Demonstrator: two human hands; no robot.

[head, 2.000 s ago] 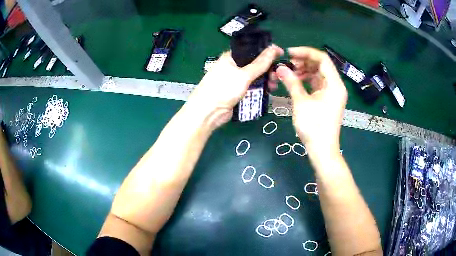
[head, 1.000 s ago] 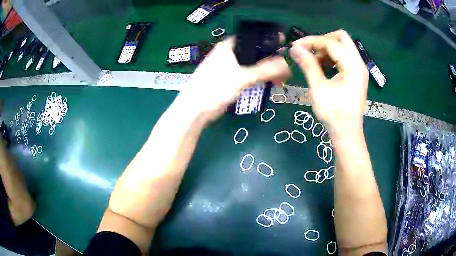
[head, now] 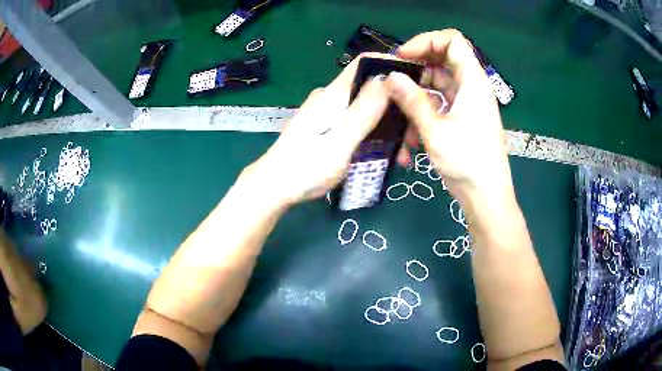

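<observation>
My left hand [head: 323, 138] holds a black phone body [head: 365, 177] over the metal strip, its white keypad end towards me. My left thumb lies on the dark upper end. My right hand [head: 454, 109] is at the same upper end, its thumb and fingers pressed on the phone's top. A white ring [head: 437, 101] shows by my right fingers; whether they grip it I cannot tell. What lies under the fingertips is hidden. Many loose white rings [head: 375, 240] lie on the green worktop below the phone.
Several phones [head: 205, 80] lie on the green belt beyond the metal strip [head: 210, 119]. A grey post [head: 69, 65] stands at left, near a ring pile [head: 73, 166] and another person's arm [head: 20, 279]. A clear parts tray [head: 617, 268] is at right.
The phones on the belt have moved left. The held phone has come lower and tilted. My right hand, apart from it a second ago, now touches its upper end.
</observation>
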